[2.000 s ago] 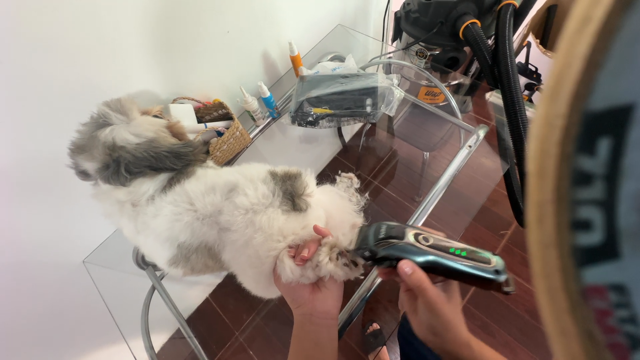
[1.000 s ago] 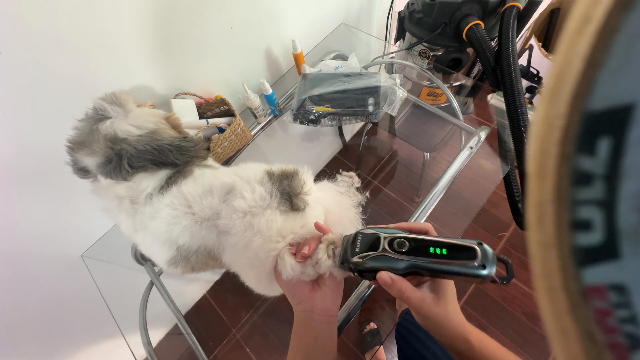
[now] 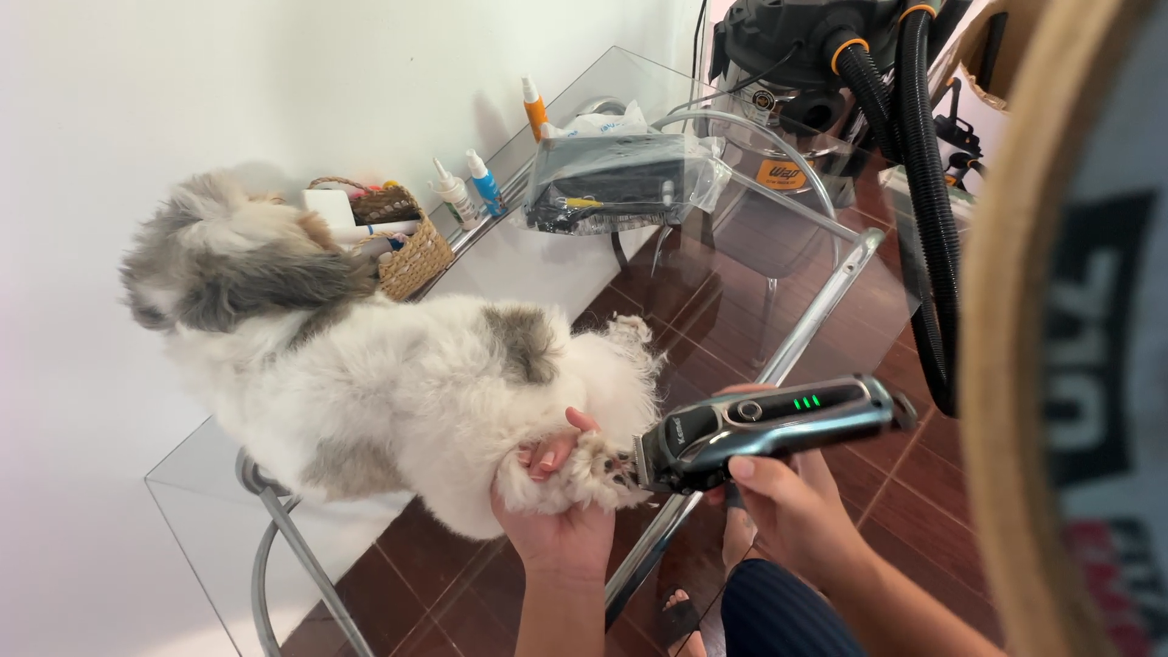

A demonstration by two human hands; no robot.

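A fluffy white and grey dog (image 3: 411, 392) is on a glass-topped table (image 3: 205, 529), its head at the left and its rear toward me. My left hand (image 3: 557, 511) is wrapped around one of its hind paws (image 3: 607, 465), with the dark pads turned to the right. In my right hand (image 3: 789, 502) is a cordless hair clipper (image 3: 776, 429) with green lights lit. The clipper's blade is against or very close to the fur at the pads; actual contact cannot be told. Part of my right hand is hidden behind the clipper.
A woven basket (image 3: 420, 260) with items, a white bottle (image 3: 453, 196), a blue bottle (image 3: 486, 187), an orange bottle (image 3: 534, 109) and a plastic-wrapped black case (image 3: 620, 178) line the table's far side. Beyond stand a vacuum cleaner (image 3: 803, 64) and its hose (image 3: 926, 201). A round wooden rim (image 3: 1013, 274) blocks the right.
The clipper has turned in my right hand, and its rear end is tilted higher than a second ago. My left hand still holds the paw in about the same place.
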